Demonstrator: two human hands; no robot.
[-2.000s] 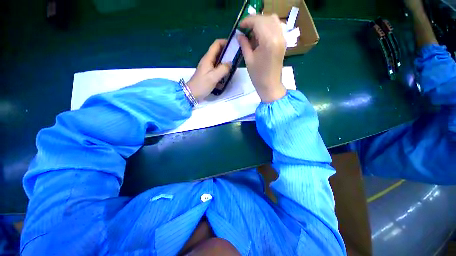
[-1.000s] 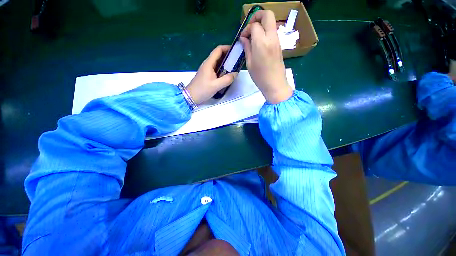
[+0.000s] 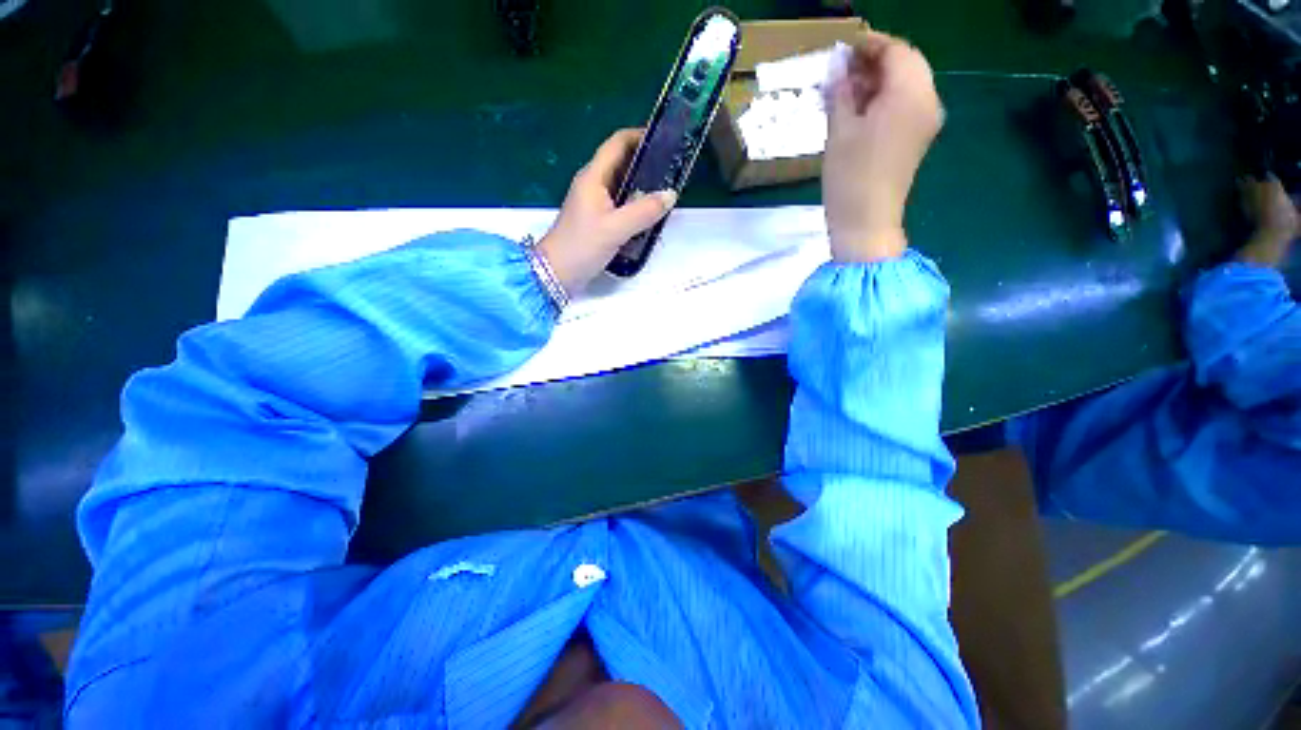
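Note:
My left hand (image 3: 602, 225) holds a black, narrow device unit (image 3: 682, 131) by its lower end, tilted above the white sheets (image 3: 328, 240). The unit's upper end shows a green, shiny face, and no white strip shows on it. My right hand (image 3: 885, 121) is raised over the right side of the small cardboard box (image 3: 778, 168) and is blurred. Its fingertips are pinched at the end of a white strip (image 3: 803, 72) that lies over the box. More white pieces (image 3: 782, 126) lie in the box.
Two curved black units (image 3: 1110, 150) stand side by side at the right of the dark-green bench (image 3: 999, 214). A co-worker's blue sleeve and hand (image 3: 1263, 221) are at the far right. A large brown carton (image 3: 1006, 585) is below the bench edge. Dark units lie along the far side.
My right hand has moved right, away from the unit to the box. The white strip on the unit's face is gone from it. The unit now shows its face more fully. The co-worker's hand has moved.

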